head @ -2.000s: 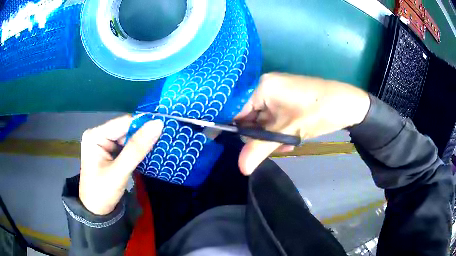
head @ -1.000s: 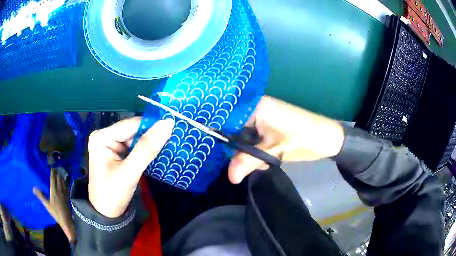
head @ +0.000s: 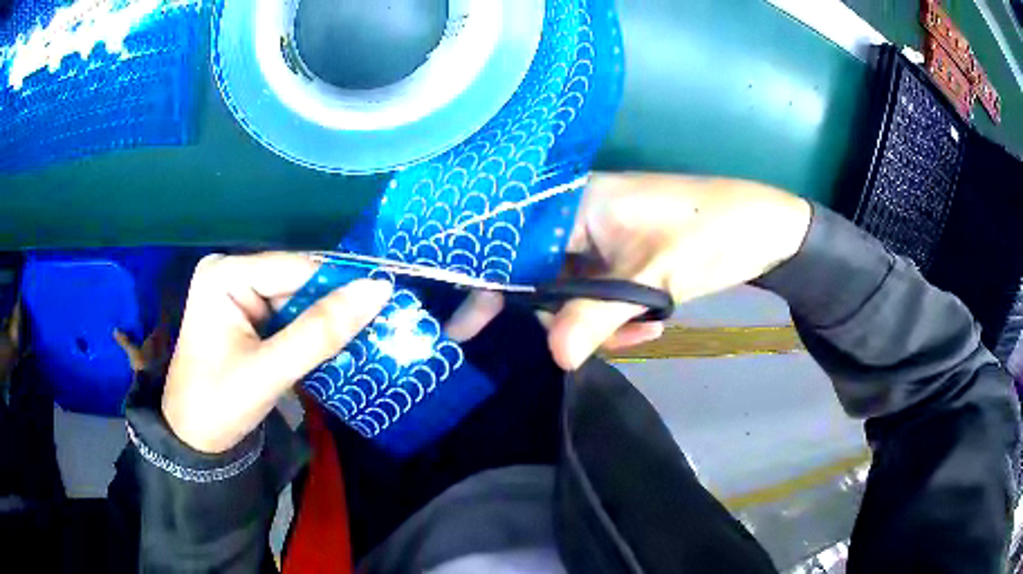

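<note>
The blue film with rows of pale crescents [head: 462, 202] comes off the sticker roll [head: 381, 118] and hangs over the front edge of the green surface. My left hand [head: 252, 342] pinches the film's left side between thumb and fingers. My right hand [head: 662, 252] holds the scissors [head: 583, 294] by their black handles. The silver blades point left across the film, one low near my left thumb, the other raised to the right. The film below the blades hangs tilted from the part above.
Cut strips [head: 101, 95] with white glare lie on the green surface [head: 718, 101] at the upper left. A black tray [head: 914, 157] and red-orange bars [head: 959, 62] are at the right. A blue stool [head: 84, 325] stands below the edge at left, with part of another person's hand beside it.
The scissor blades have opened apart and lie flatter across the film. The lower film piece has tilted and shows bright glare. My left hand has moved slightly left and my right hand slightly right.
</note>
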